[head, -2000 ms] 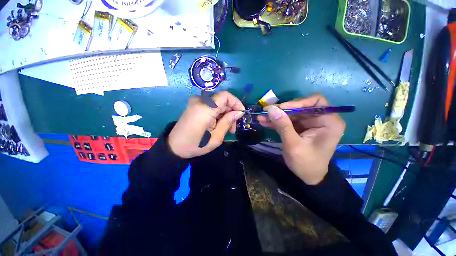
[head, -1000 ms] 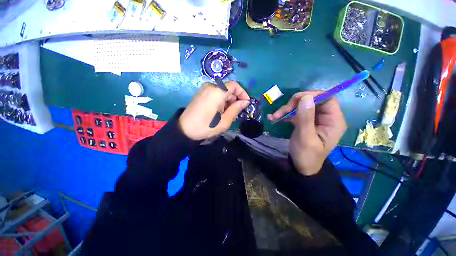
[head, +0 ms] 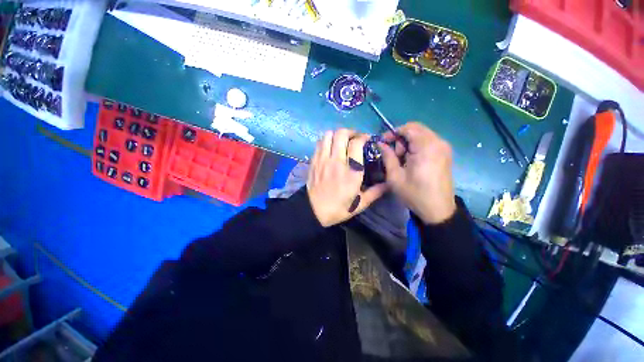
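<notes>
My left hand [head: 337,175], with grey-black patches on its fingers, holds a small dark round device [head: 373,150] with shiny metal parts, at the mat's front edge. My right hand [head: 426,168] has its thumb and fingertips at the device's right side. A slim screwdriver [head: 383,117] sticks out up and left from my right hand's fingers; the rest of it is hidden. A round case with a shiny metal inside [head: 347,92] lies on the green mat above the hands. The fingers partly cover the device.
Behind are a white shelf [head: 339,30], a dotted sheet [head: 247,55], a yellowish parts tray [head: 452,53] and a green-rimmed screw tray [head: 523,88]. Tweezers [head: 503,127] and a wrapped blade [head: 534,177] lie right. Red compartment trays [head: 212,166] stand front left, white scraps [head: 230,120] above them.
The view has turned and shifted. My right hand has moved in to the device, and its screwdriver now points up and left instead of up and right. The small white battery is no longer visible.
</notes>
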